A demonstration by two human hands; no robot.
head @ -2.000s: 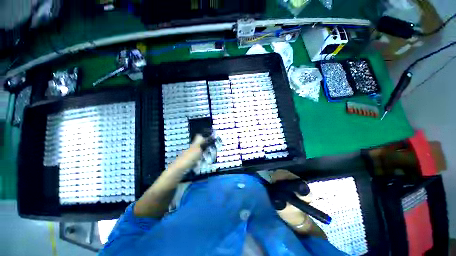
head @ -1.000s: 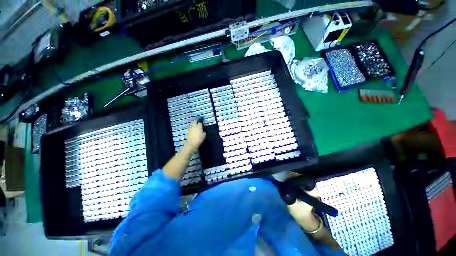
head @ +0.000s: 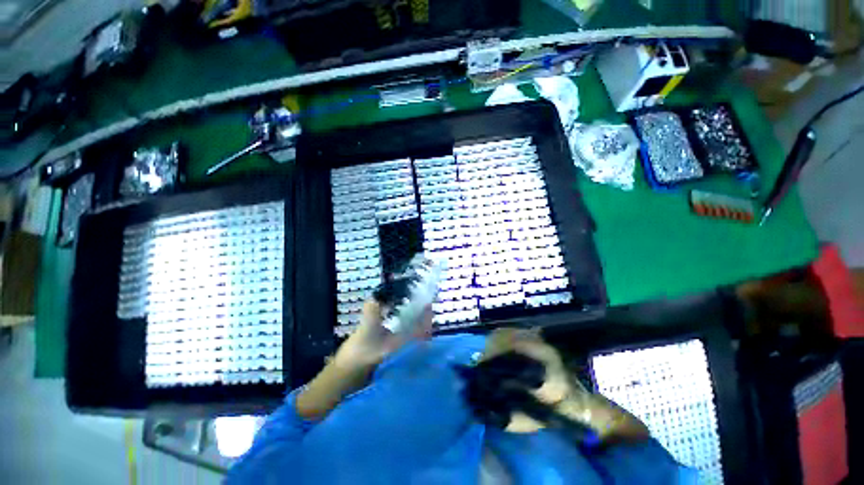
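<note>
My left hand (head: 365, 339) is over the lower edge of the centre parts tray (head: 589, 237), with black coverings on its fingers. It holds a silvery metal workpiece (head: 417, 294), raised and tilted above the rows. My right hand (head: 545, 379) is close to my body, blurred, with black-covered fingers. It is closed around a slim black handheld tool (head: 561, 417) with a blue end pointing down right. The centre tray holds close rows of silvery parts and a dark gap.
The left parts tray (head: 83, 303) adjoins the centre one. A lower-right tray (head: 654, 398) lies beside my body. Small-parts trays (head: 671, 147), an orange-red strip holder (head: 722, 206) and a hanging dark electric screwdriver (head: 791, 170) are at the right. A metal clamp (head: 270, 128) stands behind the trays.
My left hand has come back from the rows toward my body and now shows a silvery workpiece. My right hand has moved left and inward with the black tool. The view has shifted.
</note>
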